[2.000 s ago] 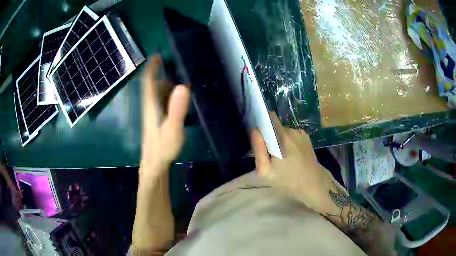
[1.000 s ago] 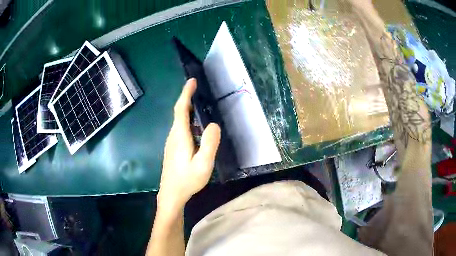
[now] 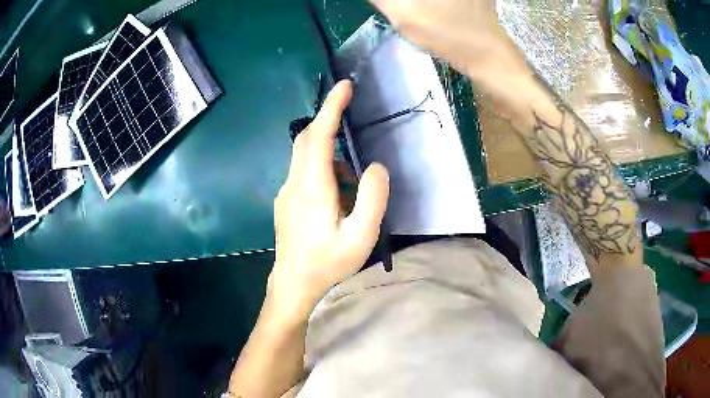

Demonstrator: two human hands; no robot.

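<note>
The solar panel [image 3: 416,167] lies white underside up on the bench near my body. Thin red and black lead wires [image 3: 397,116] run across it. The black back cover [image 3: 352,144] stands on edge along the panel's left side, seen as a narrow dark strip. My left hand [image 3: 323,210] holds the cover between thumb and fingers. The coiled black output cable [image 3: 299,128] shows just left of these fingers. My right hand [image 3: 436,23] is over the panel's far end, cut off by the top edge of the picture; its fingertips and anything in them are hidden.
Several overlapping solar panels [image 3: 136,116] lie grid side up at the left of the green bench [image 3: 210,179]. A shiny tan cardboard mat [image 3: 514,148] lies right of the panel, partly under my tattooed forearm. A patterned cloth rag [image 3: 662,74] is at the right edge. Grey equipment [image 3: 58,365] stands below left.
My right hand has come back from the mat to above the panel's far end. The cover, the panel and my left hand appear further right in the picture.
</note>
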